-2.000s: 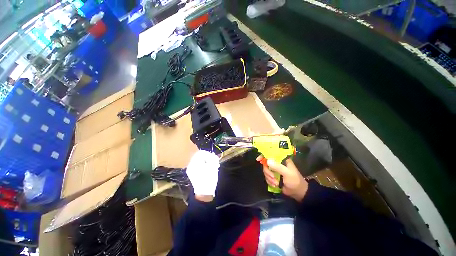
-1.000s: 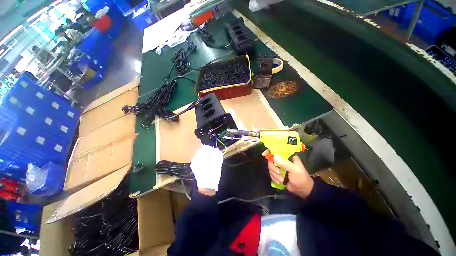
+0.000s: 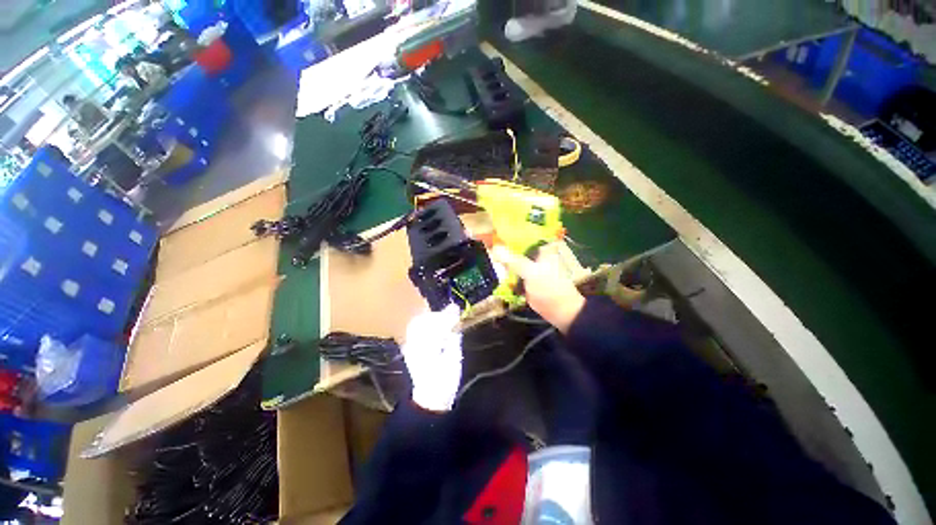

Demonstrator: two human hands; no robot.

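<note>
A black power strip (image 3: 436, 234) lies on the tan cardboard pad (image 3: 354, 292), its open end towards me. A small green circuit board (image 3: 471, 278) and a thin yellow lead wire (image 3: 462, 299) show at that end. My left hand (image 3: 433, 359), in a white glove, has its fingertips at the open end; whether they grip the wires or the strip is hidden. My bare right hand (image 3: 544, 285) holds the yellow-green soldering gun (image 3: 521, 212) to the right of the strip. Its metal nose points left, above the near side of the parts box (image 3: 493, 154).
Black cords (image 3: 318, 217) lie left of the strip, with a bundle (image 3: 359, 349) nearer me. Another black strip (image 3: 496, 92) and a pale tape roll (image 3: 569, 152) lie farther back. The conveyor belt (image 3: 677, 133) runs along the right. An open carton (image 3: 308, 467) holds cords at lower left.
My right hand has moved the soldering gun away from the strip's open end, forward and left, so its nose is over the parts box. My gloved left hand has stayed at the open end.
</note>
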